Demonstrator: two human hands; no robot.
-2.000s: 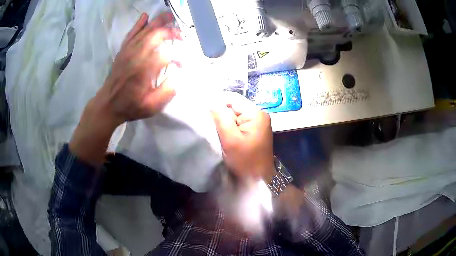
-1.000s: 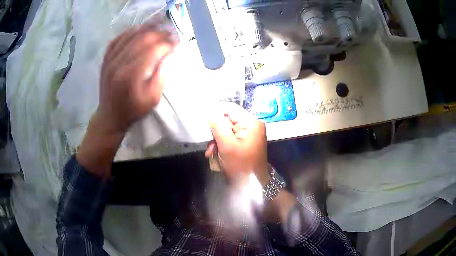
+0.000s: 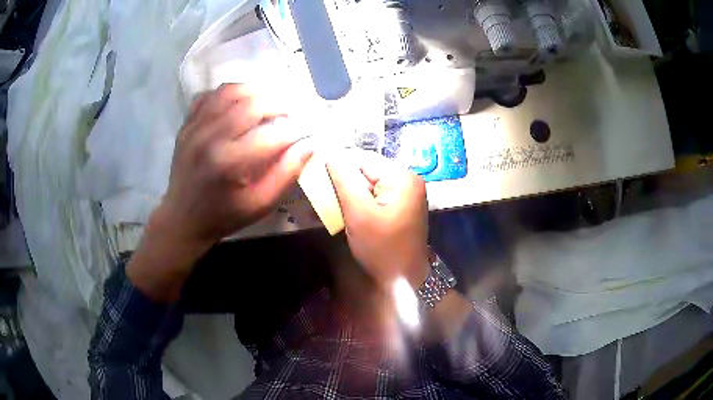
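Observation:
A small tan piece (image 3: 322, 197), perhaps paper or card, lies between my hands at the front edge of the machine bed. My right hand (image 3: 385, 211) is closed on its right side, just below the needle area. My left hand (image 3: 231, 160) is at its left with fingers curled and fingertips together at the tan piece's upper end. Glare hides whether they grip it. The grey machine arm (image 3: 322, 51) reaches down above my hands. The presser foot area is mostly washed out by the lamp. The blue plate (image 3: 438, 148) is right of my right hand.
The cream machine bed (image 3: 610, 133) has a printed scale and a dark hole. Ribbed dials (image 3: 494, 30) are on the machine front. A long heap of white cloth (image 3: 66, 180) lies at left. More folded white cloth (image 3: 618, 273) lies at lower right, below the bed edge.
The large white cloth has left the area under my left hand, baring the bed edge. My left hand has come right and down to my right hand. The tan piece is now more exposed.

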